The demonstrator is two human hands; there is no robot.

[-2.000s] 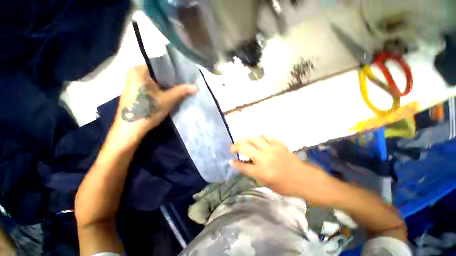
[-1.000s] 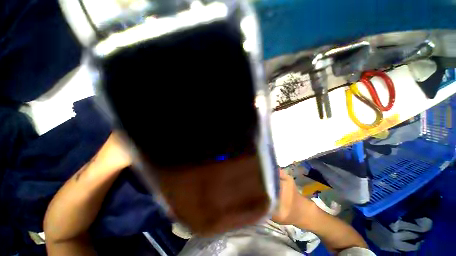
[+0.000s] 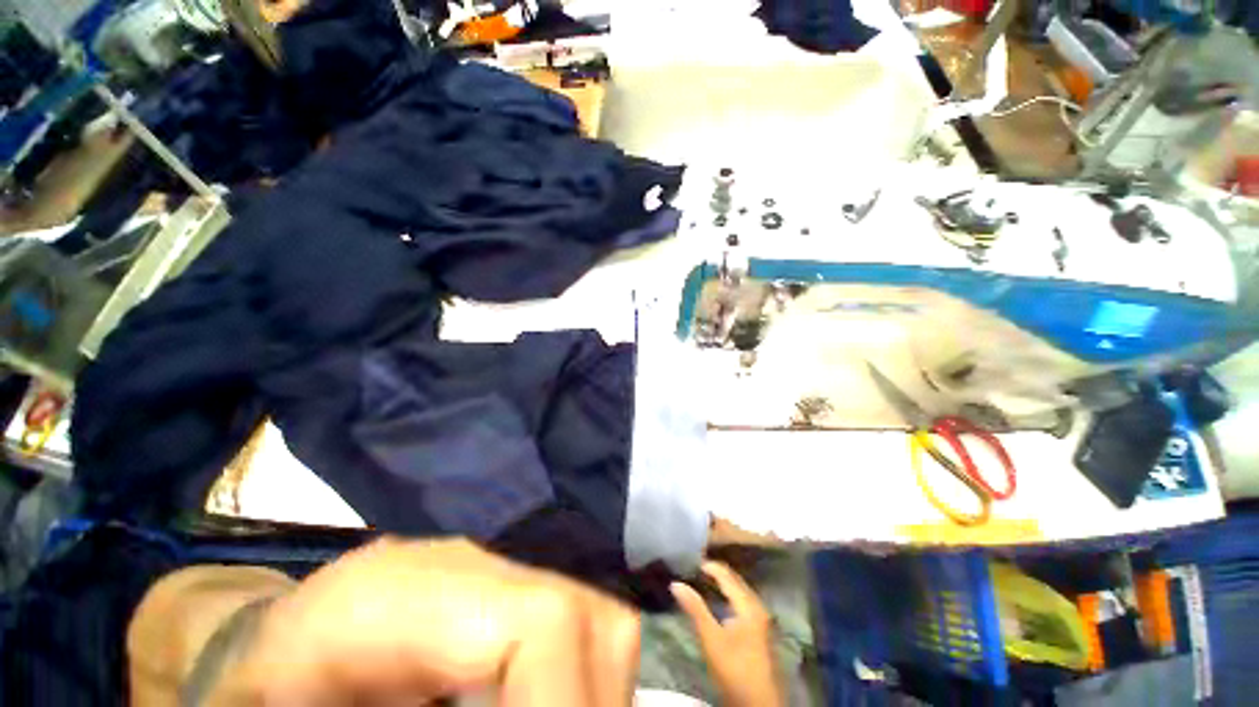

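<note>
A light grey-blue strip with a rounded lower end lies at the table's front edge, left of the needle area of the white sewing machine. Dark navy cloth lies beside it on the left. My right hand is at the strip's lower end, its fingers by the dark cloth edge; whether it grips is unclear. My left hand looms large and blurred near the camera, its fingertips cut off by the bottom edge.
Scissors with red and yellow loops lie on the machine bed. A large navy garment pile covers the left of the table. A black item lies at the right end. A blue basket stands below. Other workstations are behind.
The view has lifted and widened, and the dark shiny block close to the camera is gone. My left hand has left the grey-blue strip and come up near the camera.
</note>
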